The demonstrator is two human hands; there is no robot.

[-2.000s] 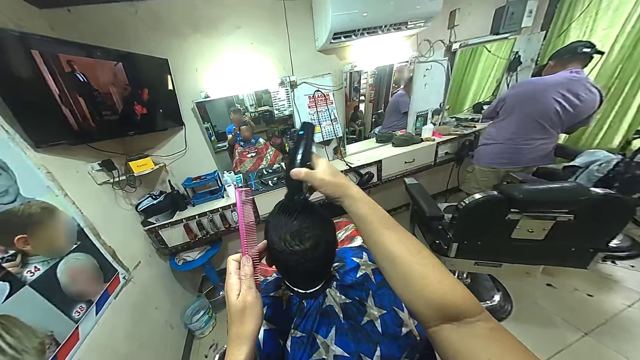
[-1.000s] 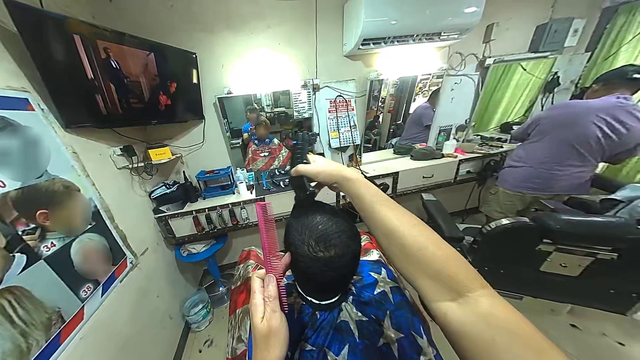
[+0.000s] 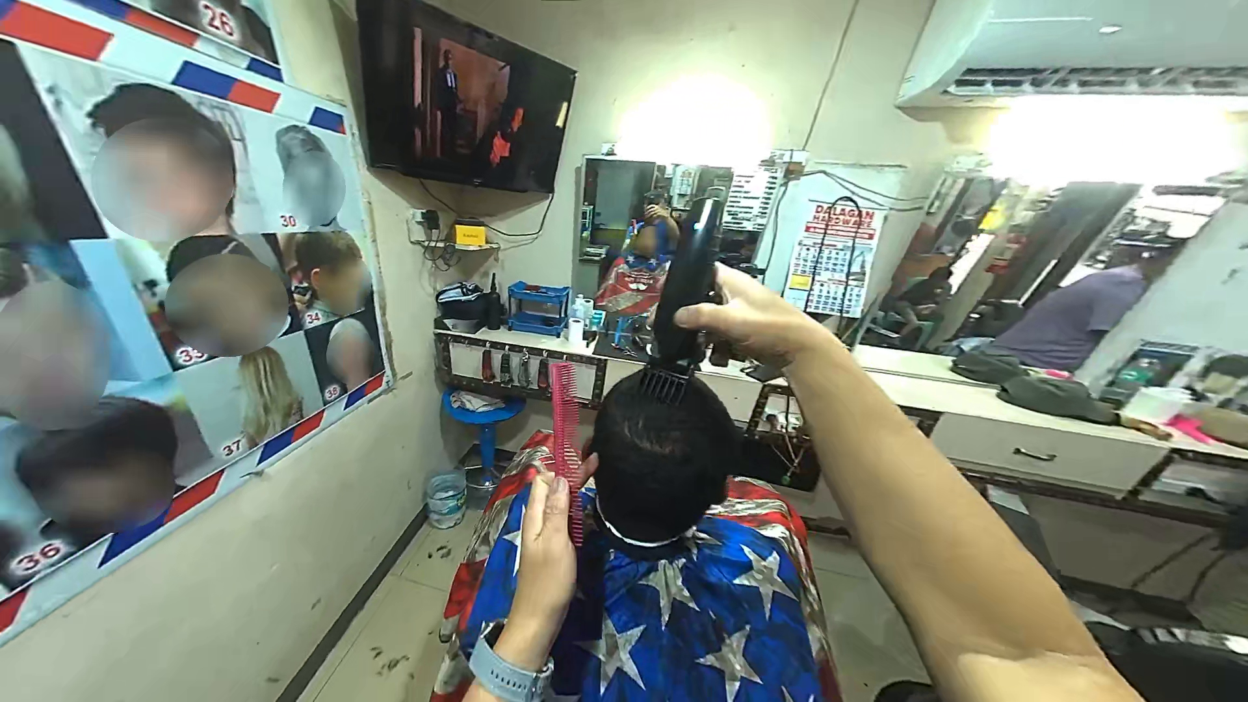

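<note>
A person with short dark hair (image 3: 663, 458) sits facing away from me, draped in a barber's cape (image 3: 673, 614) with white stars on blue and red-and-white parts. My right hand (image 3: 751, 317) grips a black hair clipper (image 3: 690, 278), held upright with its guard comb (image 3: 666, 382) on the top of the head. In my left hand (image 3: 548, 531) is a pink comb (image 3: 565, 429), teeth toward the head, upright beside its left side. A watch with a grey-blue band (image 3: 509, 671) is on my left wrist.
Ahead runs a counter (image 3: 1033, 439) with a blue rack (image 3: 538, 310), bottles and caps. A blue stool (image 3: 483, 414) and a water container (image 3: 447, 499) stand at the left. A poster wall is close on the left; a television (image 3: 466, 93) hangs above.
The view has swung left. The clipper and my right hand stay at the top of the head, and the pink comb remains in my left hand. The co-worker is now seen only in the mirror.
</note>
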